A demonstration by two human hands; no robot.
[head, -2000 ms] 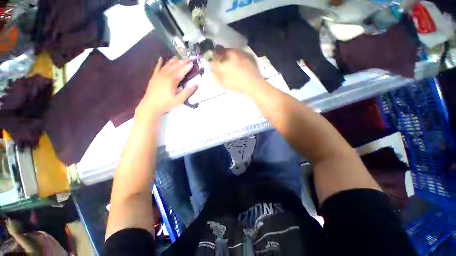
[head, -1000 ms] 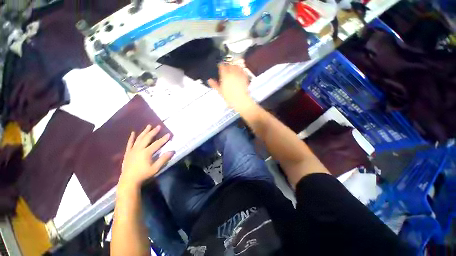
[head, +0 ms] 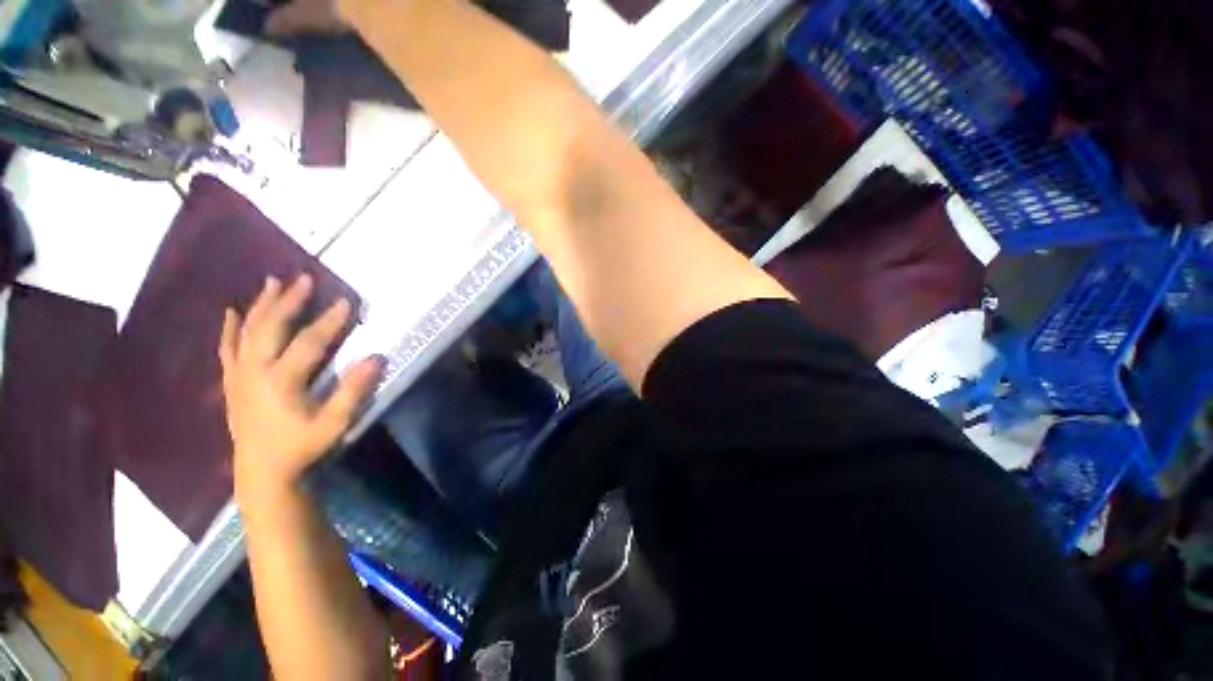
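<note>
A flat maroon panel (head: pixel 173 333) lies on the white machine table, its upper corner near the lit needle area (head: pixel 224 166). My left hand (head: pixel 282 386) rests spread on the panel's right part, near the table's front edge. My right hand (head: pixel 309 16) is at the top edge of the picture, small and partly cut off. It is over the dark cloth pieces (head: pixel 366 69), right of the needle; its fingers are not clear enough to show a hold. A narrow dark end (head: pixel 323 123) hangs from these pieces toward the front.
A second maroon panel (head: pixel 56 426) lies at the far left. A measuring tape (head: pixel 459 299) runs along the front edge. Blue slotted baskets (head: pixel 951 113) stand at the right. Maroon cloth (head: pixel 885 266) lies below the table on the right, beside white material.
The view has shifted to the right and down. My right hand has reached farther in over the dark pieces. My left hand stays spread on the maroon panel, away from the needle since the first frame.
</note>
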